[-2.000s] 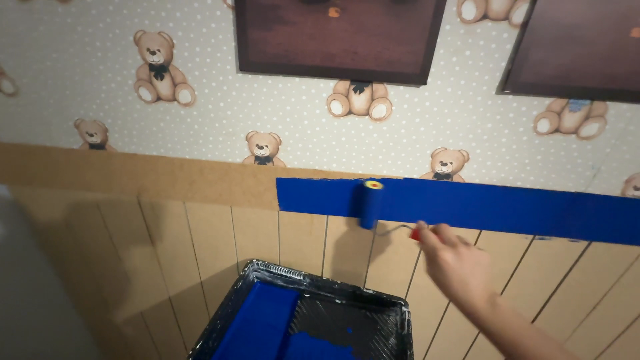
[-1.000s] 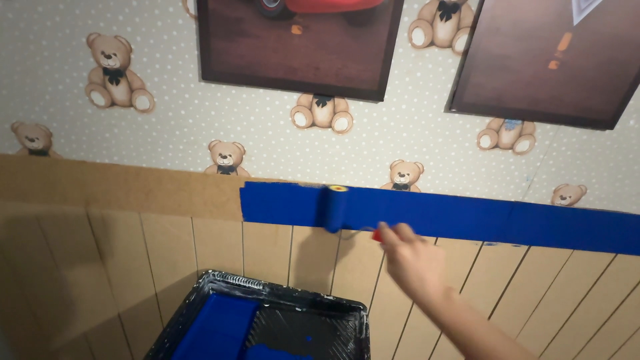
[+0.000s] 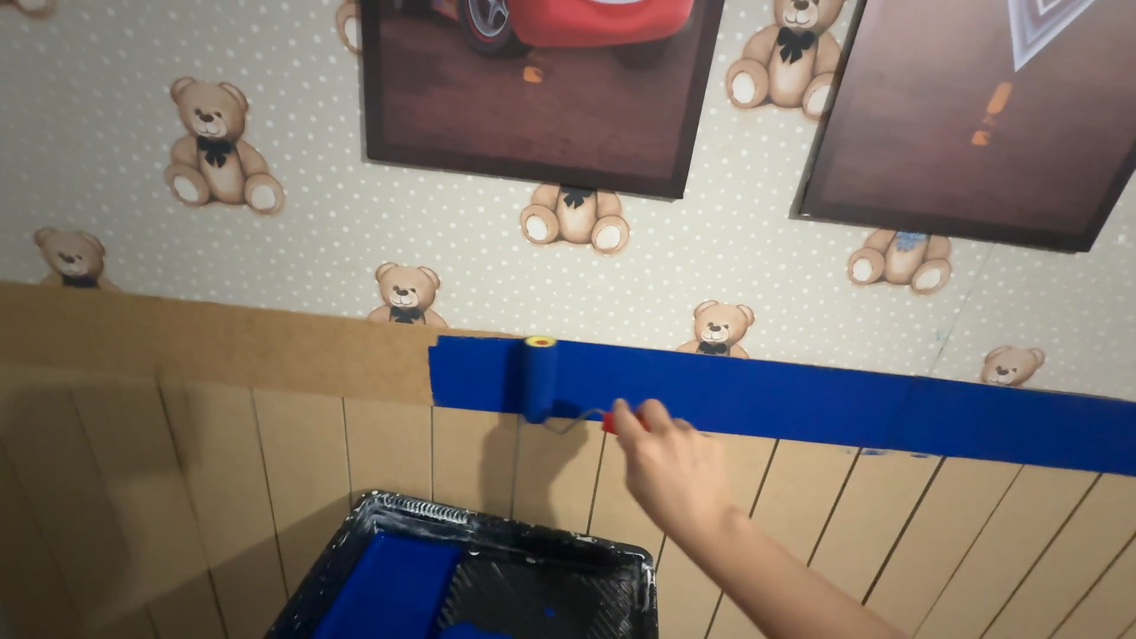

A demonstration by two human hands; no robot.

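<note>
My right hand (image 3: pixel 679 466) grips the red handle of a small paint roller (image 3: pixel 540 382) at the centre. The blue-coated roller stands upright against the blue-painted part of the horizontal rail (image 3: pixel 754 395). To the left the rail is bare brown board (image 3: pixel 222 342), with a slightly uneven paint edge between the two. Below is a black paint tray (image 3: pixel 652 577), with blue paint (image 3: pixel 386 586) at its left and a ribbed, partly blue-smeared slope at its right. What holds the tray is outside the picture. My left hand is not seen.
Vertical-grooved tan panelling (image 3: pixel 386 444) lies under the rail, with small blue smudges just below the painted part at the right. Above it is dotted teddy-bear wallpaper (image 3: pixel 302 248). Two dark-edged pictures (image 3: pixel 532 124) (image 3: pixel 958 169) hang over the rail, one showing part of a red car.
The view has shifted, bringing more of the two pictures into sight. The roller stays on the blue band near its left end, still in my right hand. The painted band's left end looks much the same.
</note>
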